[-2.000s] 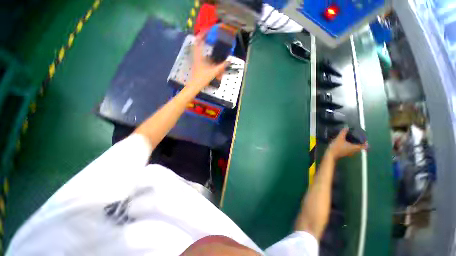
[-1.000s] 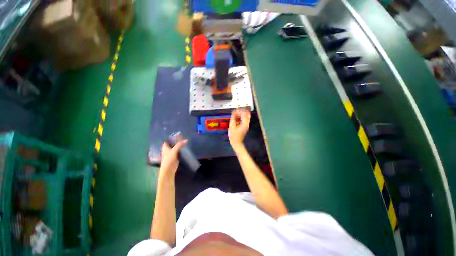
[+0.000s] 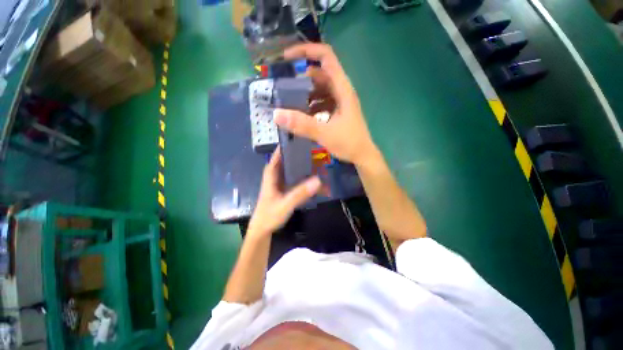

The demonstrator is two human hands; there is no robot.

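A dark grey oblong housing (image 3: pixel 295 154) is held upright in front of the press, between both hands. My left hand (image 3: pixel 279 198) grips its lower end, thumb on the right side. My right hand (image 3: pixel 331 113) is around its upper end, thumb across its face. Behind it, the silver perforated base plate (image 3: pixel 262 116) shows on its left part only. The fixture is hidden by the housing and my right hand. The red and yellow press base panel (image 3: pixel 320 157) is partly covered.
Dark housings (image 3: pixel 550 137) stand in a row on the conveyor belt at the right. The green-topped bench (image 3: pixel 423 137) lies between belt and press. The dark table (image 3: pixel 229 150) carries the press. A green rack (image 3: pixel 102 212) stands lower left, cardboard boxes (image 3: pixel 102 55) upper left.
The left hand has raised the housing from the table's front to the middle. The right hand has left the press front and taken the housing's upper end. The view has shifted.
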